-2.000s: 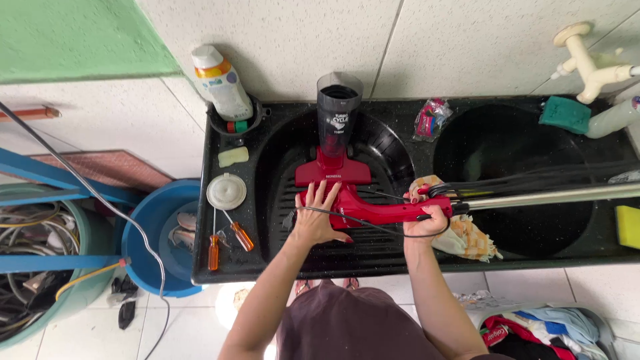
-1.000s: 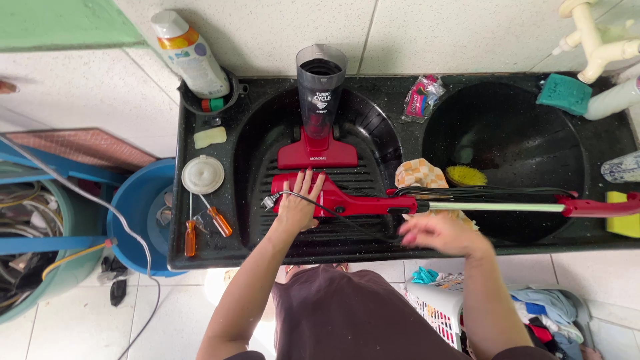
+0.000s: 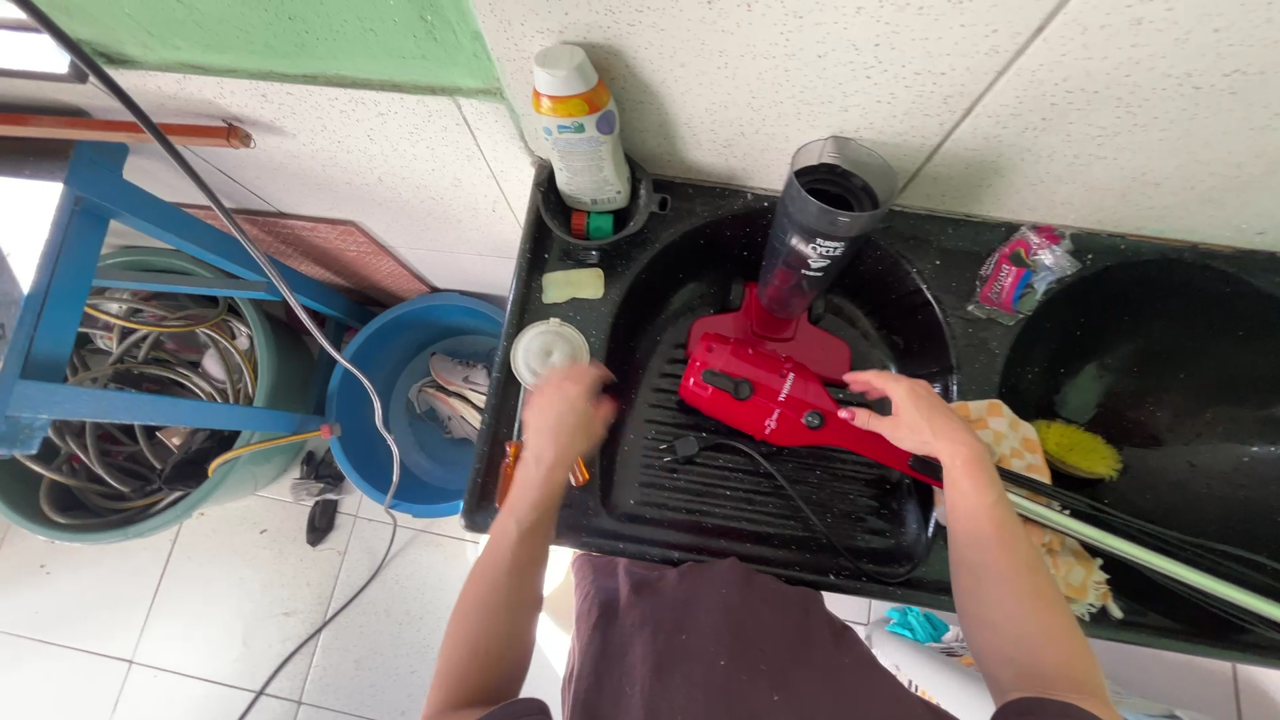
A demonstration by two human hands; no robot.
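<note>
A red stick vacuum's motor body [image 3: 755,395] lies across the ribbed black sink, its long pole [image 3: 1150,560] running off to the right. Behind it stand the red floor head [image 3: 810,345] and a clear dust container [image 3: 825,240], joined together. My right hand [image 3: 905,410] touches the vacuum's neck, thumb and fingers apart. Blurred by motion, my left hand [image 3: 570,410] is over the sink's left ledge, just below a round white lid [image 3: 549,352] and over two orange-handled screwdrivers [image 3: 508,470]; whether it holds anything cannot be seen. The power plug [image 3: 683,449] lies on the ribs.
On the ledge are a soap piece [image 3: 573,285] and a bottle [image 3: 585,130] in a black holder. A checkered cloth [image 3: 1000,430], yellow brush [image 3: 1078,449] and plastic packet [image 3: 1022,272] lie rightward. Blue bucket [image 3: 365,470], hose-filled tub [image 3: 290,400] and blue wooden frame [image 3: 45,320] stand left.
My left hand has left the vacuum body and moved left to the ledge. My right hand, in the air a second ago, is now on the vacuum's neck. The view has shifted left.
</note>
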